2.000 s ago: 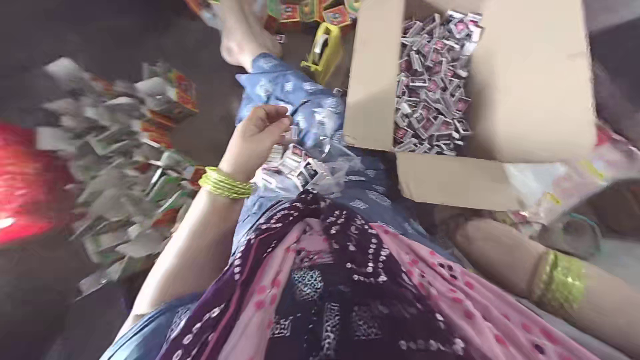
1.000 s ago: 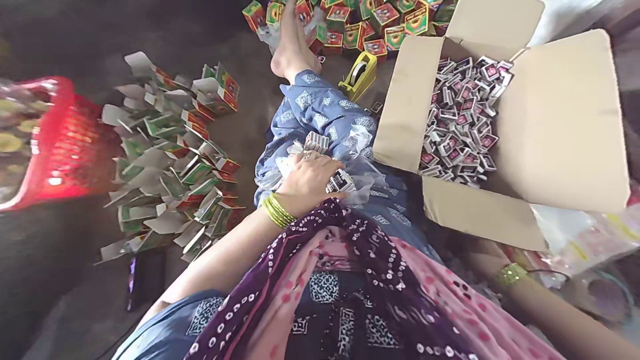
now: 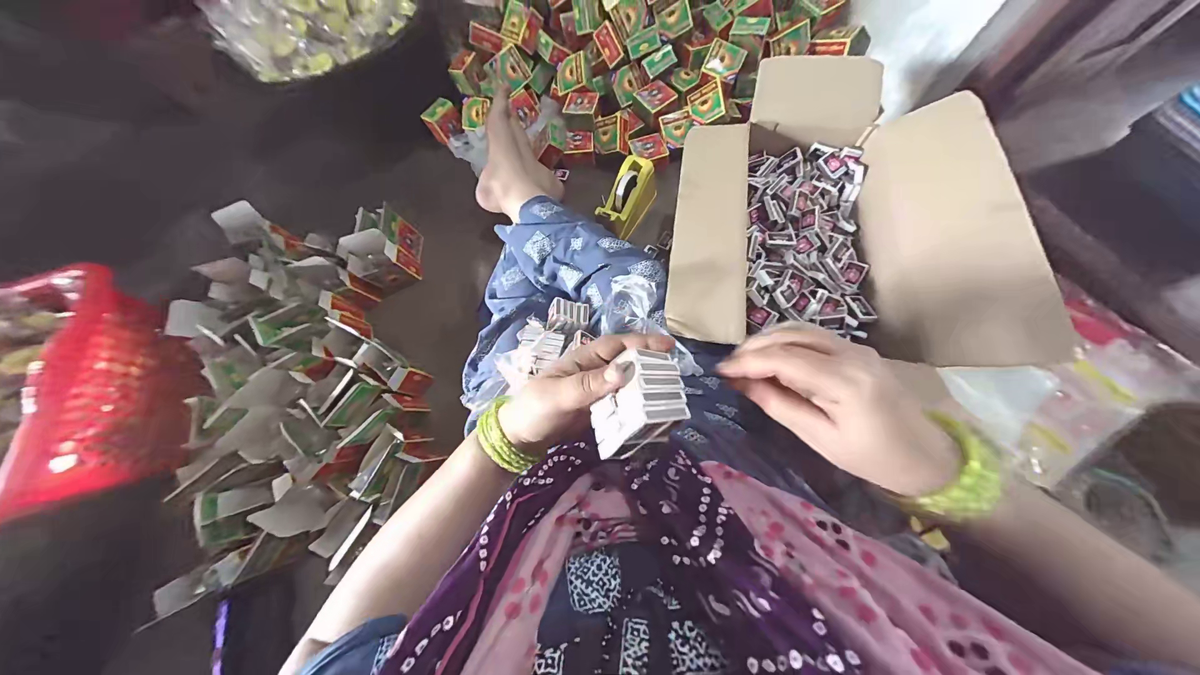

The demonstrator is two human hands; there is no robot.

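My left hand is closed round a stacked block of small matchboxes, held above my lap. My right hand is just right of the block, its fingertips drawn together; whether anything small is between them cannot be told. Behind my left hand, more small matchboxes lie on my lap in clear plastic wrap. A cardboard box with its flaps spread stands beyond my right hand, holding a loose heap of small matchboxes.
Open-flapped printed cartons crowd the floor at left, beside a red basket. Filled-looking green and red cartons are heaped at the top. A yellow tape dispenser sits near my foot. Plastic packaging lies at right.
My left hand has lifted a block of matchboxes off the lap, where it rested a second ago. My right hand has come in from the right edge, beside the block.
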